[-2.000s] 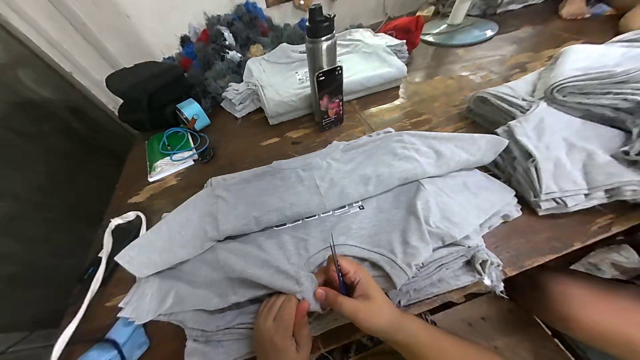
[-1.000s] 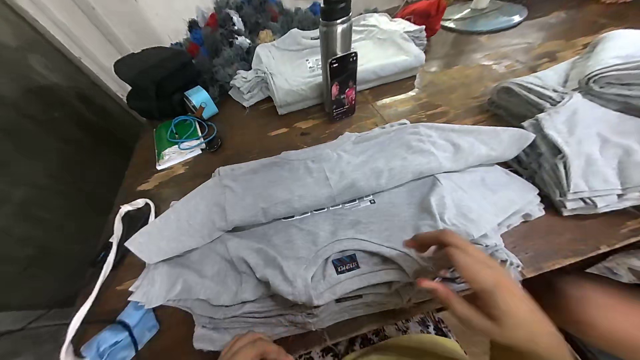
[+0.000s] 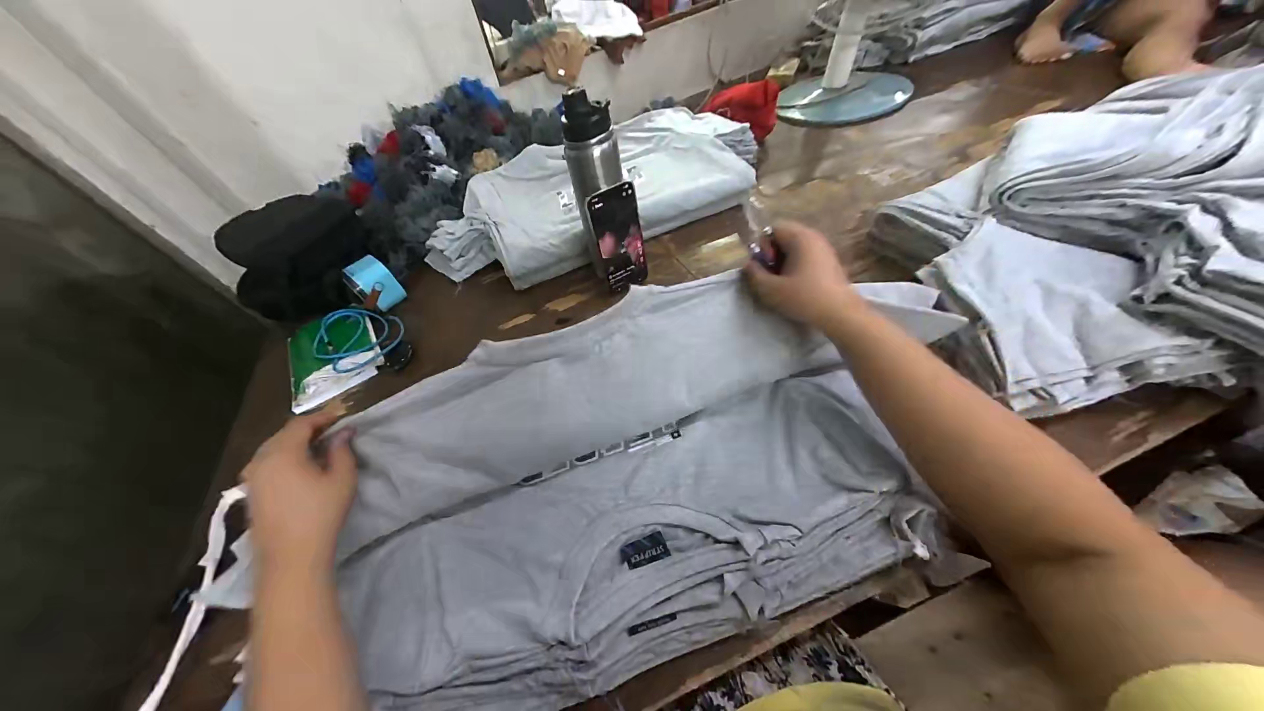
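A stack of grey T-shirts (image 3: 474, 573) lies on the wooden table, necklines toward me, with a dark neck label and a printed strip across the top shirt. The folded-over part of the top shirt (image 3: 592, 385) stretches between my hands. At its left end, my left hand (image 3: 301, 474) pinches the cloth between thumb and fingers. Over its far right edge my right hand (image 3: 798, 272) is closed around small thread snips (image 3: 765, 252), blurred, their blades pointing away; it also touches the cloth, though whether it grips it I cannot tell.
Beyond the shirts stand a steel bottle (image 3: 591, 158) and a phone (image 3: 616, 237), before a folded pale shirt pile (image 3: 681, 178). Grey garment stacks (image 3: 1076, 306) lie at right. A green packet (image 3: 321, 355), blue cable (image 3: 346, 336) and black bag (image 3: 291, 247) sit at left. Another person's foot (image 3: 1042, 41) shows far right.
Both hands have moved from the near edge, the left to the cloth's left end, the right to its far edge. The neckline, gathered in my fingers two seconds ago, lies spread out.
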